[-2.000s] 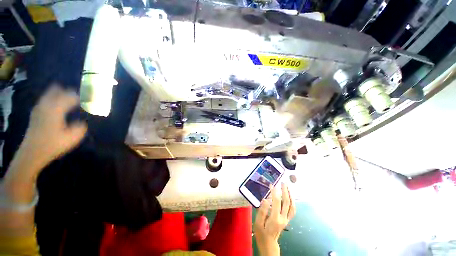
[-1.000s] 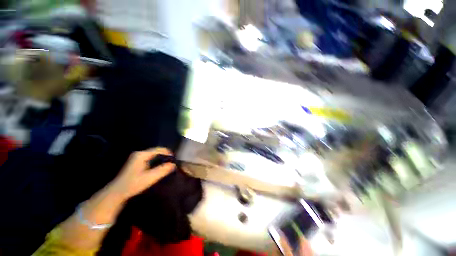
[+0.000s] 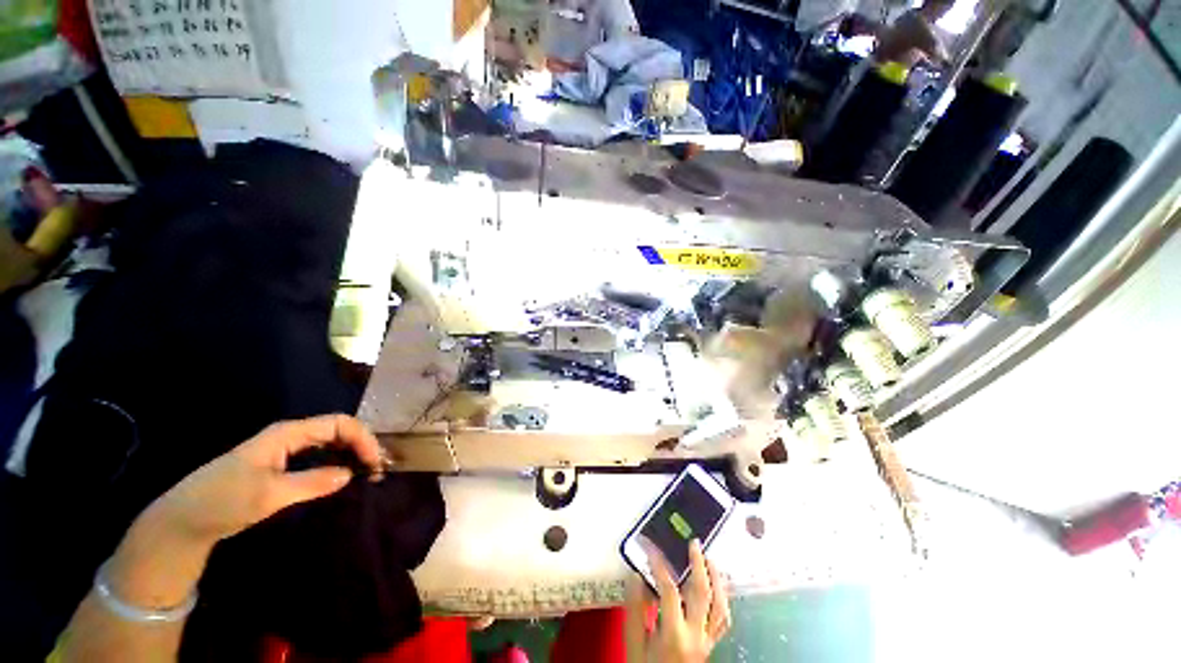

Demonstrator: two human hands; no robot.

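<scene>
The black garment [image 3: 350,557] hangs bunched at the front left corner of the pale machine bed [image 3: 557,447]. My left hand [image 3: 246,499] is at that corner, with cloth between its thumb and bent index finger; the other fingers are partly hidden. The white-framed smartphone [image 3: 676,525] lies tilted on the table in front of the bed, its screen dark with a small green patch. My right hand [image 3: 686,622] is at the bottom edge, partly cut off, fingertips on the phone's lower part. It does not grip the phone.
The coverstitch machine [image 3: 570,220] with its yellow label stands behind the bed. A black slotted attachment [image 3: 583,373] lies on the bed. A large black garment pile [image 3: 194,285] is at the left. Pale tension knobs [image 3: 868,350] and black thread cones [image 3: 958,143] are at the right.
My left hand has moved from the pile, right to the bed corner. The phone screen has changed from a picture to mostly dark. The view swung away and back.
</scene>
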